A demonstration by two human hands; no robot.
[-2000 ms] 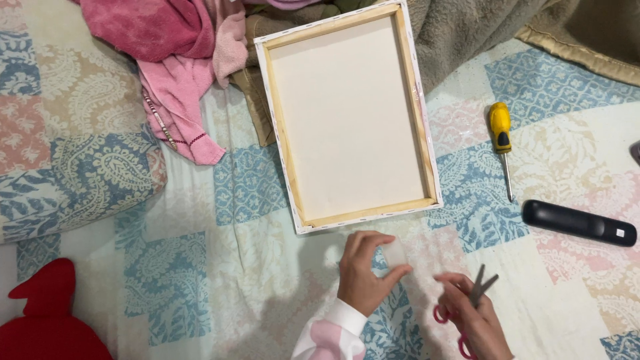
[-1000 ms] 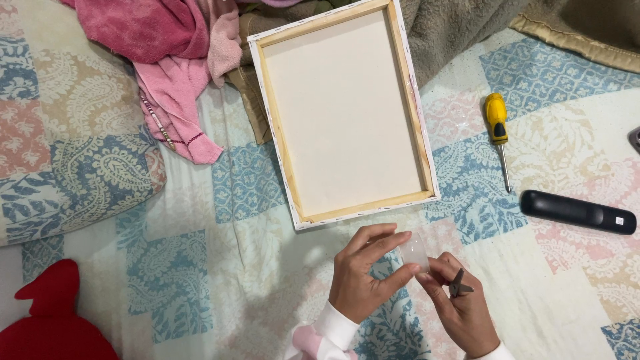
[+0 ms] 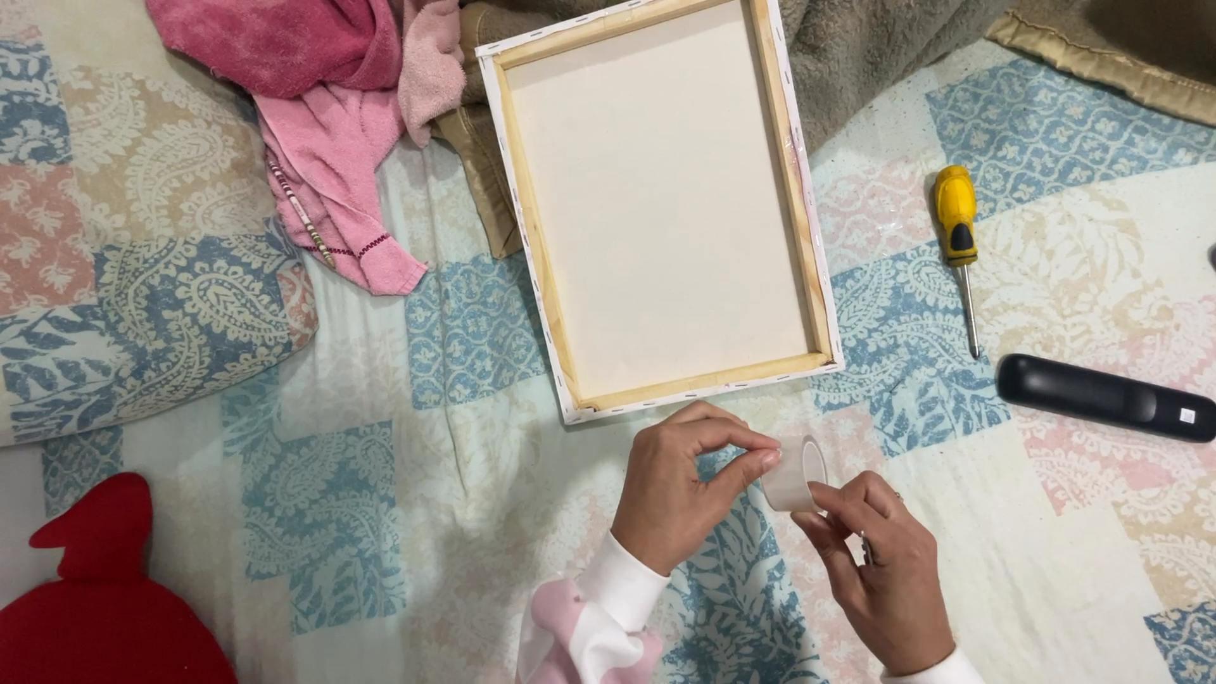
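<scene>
A small roll of clear tape (image 3: 794, 473) is held between my two hands, below the lower right corner of the stretched canvas. The thumb and fingertips of my left hand (image 3: 689, 480) pinch its left side. My right hand (image 3: 869, 560) grips its right rim between thumb and fingers; a small grey metal part, likely of the scissors, shows at that palm, the rest hidden. The canvas (image 3: 655, 199) lies face down, its wooden stretcher bars and stapled edge showing.
A yellow-handled screwdriver (image 3: 957, 218) and a black oblong device (image 3: 1107, 397) lie at the right. Pink towels (image 3: 332, 180) and a grey-brown blanket (image 3: 855, 66) border the canvas. A red cloth item (image 3: 104, 608) is at lower left, below a patterned pillow (image 3: 161, 237). Patchwork-print bedding lies beneath.
Two seconds ago my left hand was empty and my right hand showed pink-handled scissors. My hands have come together around the tape roll, and the scissors are now mostly hidden.
</scene>
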